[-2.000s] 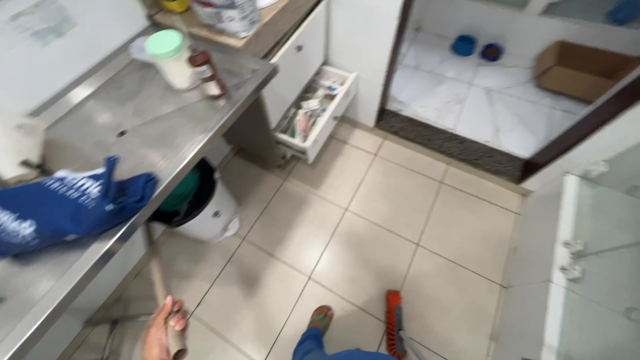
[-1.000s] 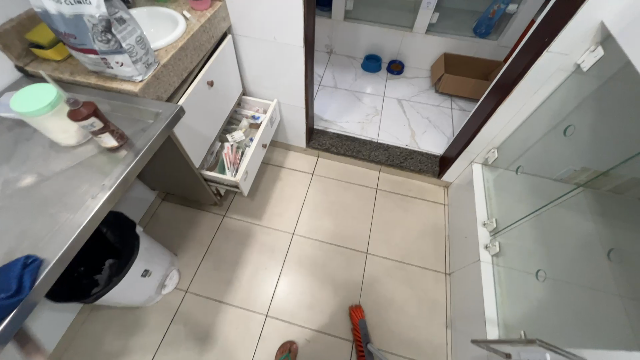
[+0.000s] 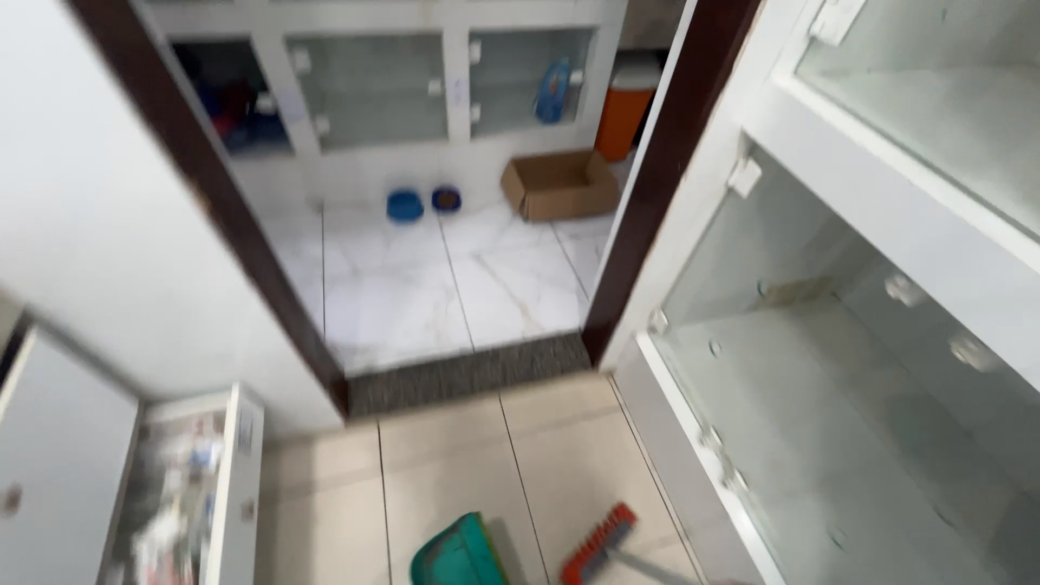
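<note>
A teal plastic dustpan (image 3: 459, 552) shows at the bottom edge, over the beige tiles. To its right, a broom head with red bristles and a grey block (image 3: 601, 546) lies tilted near the floor, apart from the dustpan. The broom's grey handle (image 3: 650, 566) runs toward the lower right. Where it leaves the picture, a small blurred skin-toned sliver, seemingly my right hand (image 3: 734, 582), is just visible; its grip is hidden. My left hand and the dustpan's handle are out of view.
An open drawer (image 3: 244, 479) full of small items juts out at left. Glass-fronted cabinets (image 3: 682, 422) line the right. Past the dark door frame (image 3: 650, 203) and granite threshold (image 3: 471, 374) are two pet bowls (image 3: 405, 206), a cardboard box (image 3: 561, 191) and an orange bin (image 3: 624, 122).
The view has swung right and toward the doorway. The teal dustpan has come into view beside the broom. The hand on a stick, seen two seconds ago at lower left, is out of view.
</note>
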